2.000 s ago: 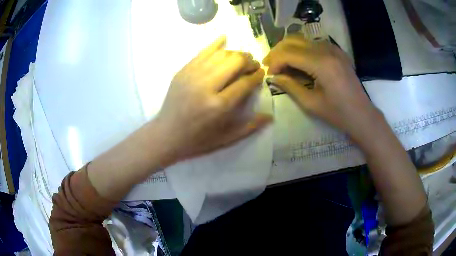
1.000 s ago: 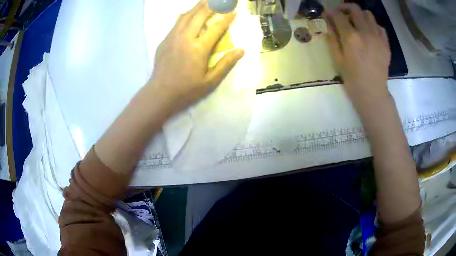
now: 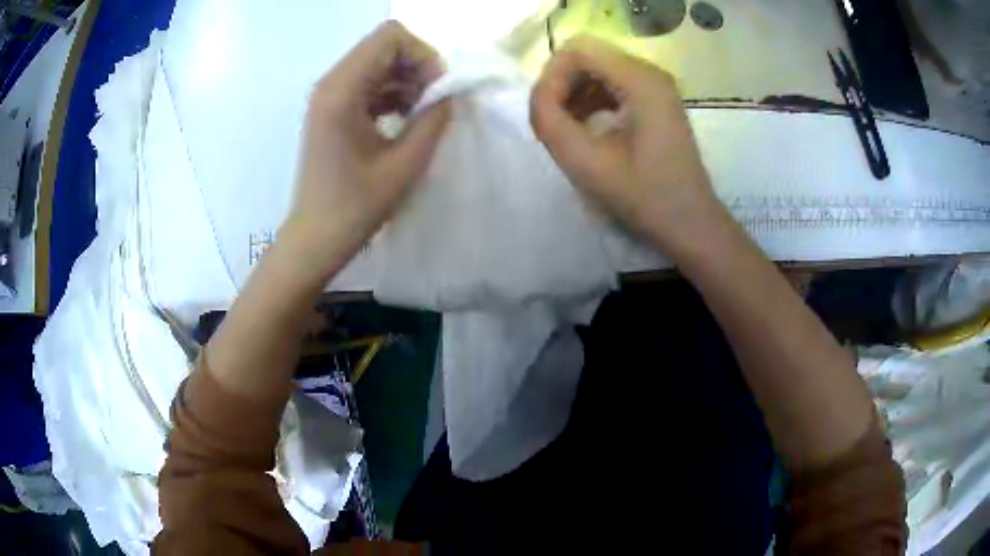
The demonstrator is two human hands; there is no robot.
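Observation:
A white cloth piece (image 3: 505,217) is stretched between my hands above the table's front edge. Its upper part is gathered and its lower end hangs over the edge in front of my dark-clothed lap. My left hand (image 3: 375,141) pinches its upper left side between thumb and fingers. My right hand (image 3: 619,136) pinches its upper right side, fingers curled. Black thread snips (image 3: 860,114) lie on the table and machine bed to the right of my right hand. The lit machine bed (image 3: 749,65) shows behind; the needle is not in view.
A black pad (image 3: 885,54) lies at the upper right. White cloth is heaped at the left (image 3: 103,358) and at the lower right (image 3: 934,413). A printed ruler (image 3: 825,212) runs along the table's front. Another table edge (image 3: 60,163) shows at far left.
My hands have come back from the machine towards the table front and closed on the cloth, now raised and gathered. The view has shifted; the snips now show at the right.

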